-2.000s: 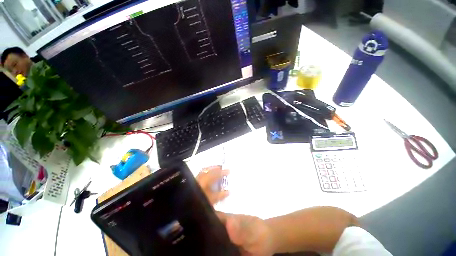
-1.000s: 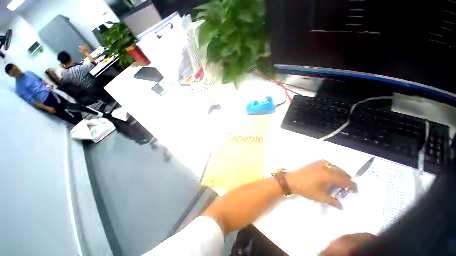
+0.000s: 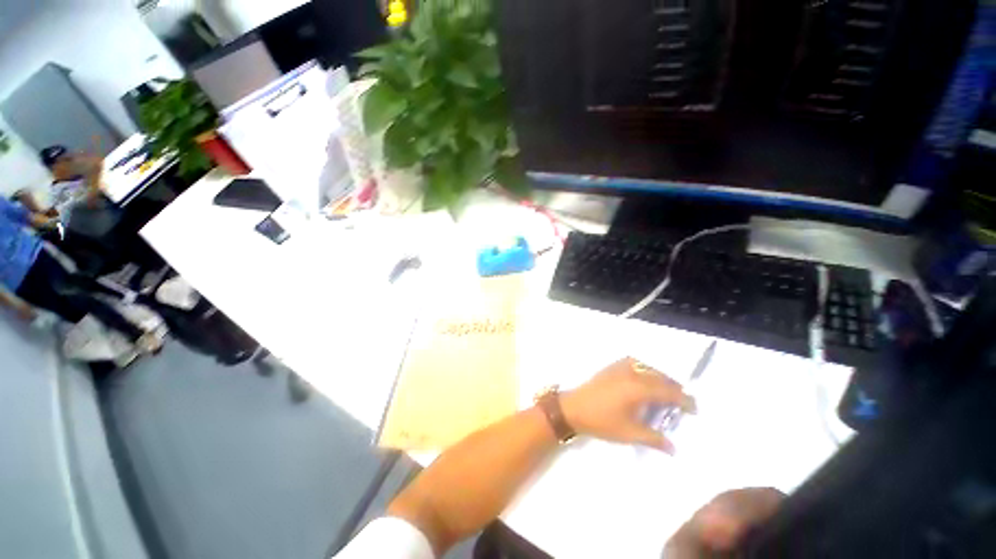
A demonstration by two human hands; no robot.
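Note:
My left hand [image 3: 625, 404], with a brown-strapped watch and a ring, rests low over the white papers. Its curled fingers and thumb are around a small shiny bluish thing [image 3: 662, 415], too blurred to name. My right hand [image 3: 726, 524] is partly in view at the bottom edge, its fingers against a large dark slab [image 3: 906, 470], which looks like the smartphone close to the camera. The slab fills the lower right corner and hides part of the desk. A pen [image 3: 704, 360] lies on the paper just beyond my left hand.
A tan "Capable" notebook [image 3: 459, 382] lies left of my hand, with a blue tape dispenser [image 3: 506, 258] behind it. A keyboard [image 3: 710, 286] crossed by a white strip, a monitor [image 3: 721, 98] and a plant [image 3: 442, 104] stand behind. People [image 3: 22, 257] are at far left.
The view has swung left from the monitor, then slightly back right. The dark slab has shifted from the centre to the lower right. My left hand stays around the small bluish thing.

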